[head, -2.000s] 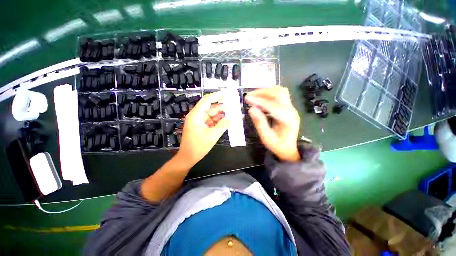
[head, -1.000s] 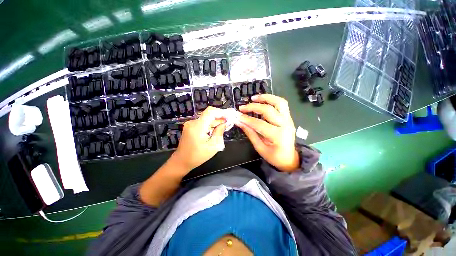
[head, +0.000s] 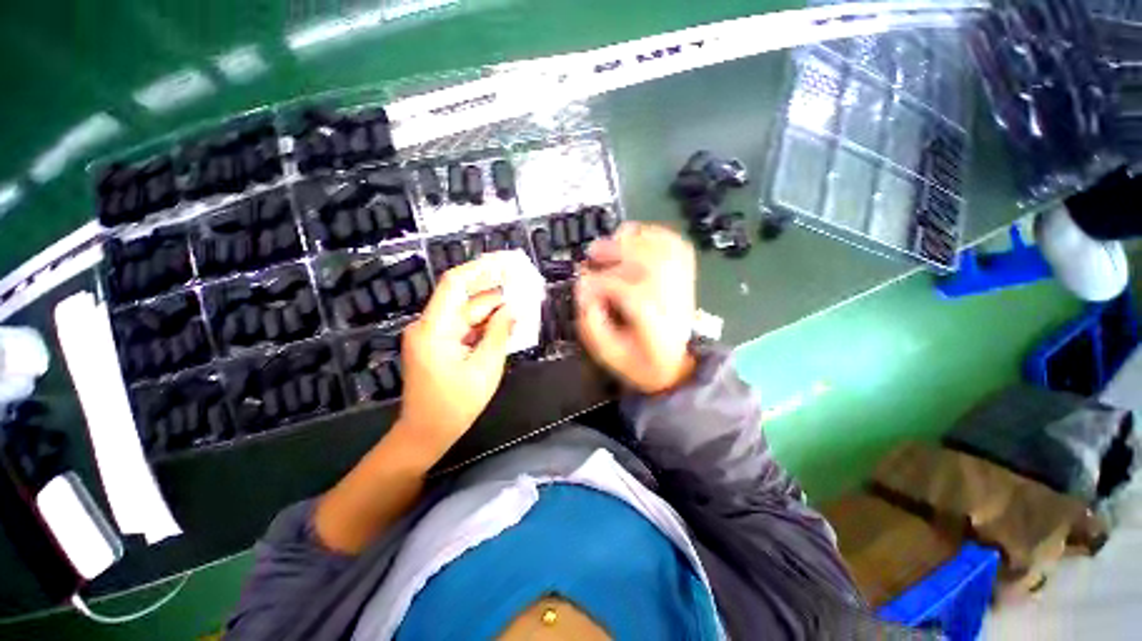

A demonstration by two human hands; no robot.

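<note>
My left hand (head: 453, 341) is shut on a white strip (head: 524, 301), held above the lower right part of the clear compartment tray (head: 566, 178). My right hand (head: 636, 307) is just right of the strip, apart from it and blurred; its fingers are bent, and I cannot tell whether they hold anything. Small black parts (head: 256, 313) fill most pockets of the tray in rows. One upper pocket holds a few black parts (head: 466, 183). The hands hide some of the lower right pockets.
Loose black parts (head: 711, 200) lie right of the tray. A second clear tray (head: 864, 150) stands beyond them, black parts along its right edge. White strips (head: 115, 420) and a white block with a cable (head: 79, 526) lie left. A small white piece (head: 708, 326) is by my right wrist.
The view has shifted, so the trays sit further left. My hands, together at the strip a second ago, are now apart; the strip shows flatter in my left hand.
</note>
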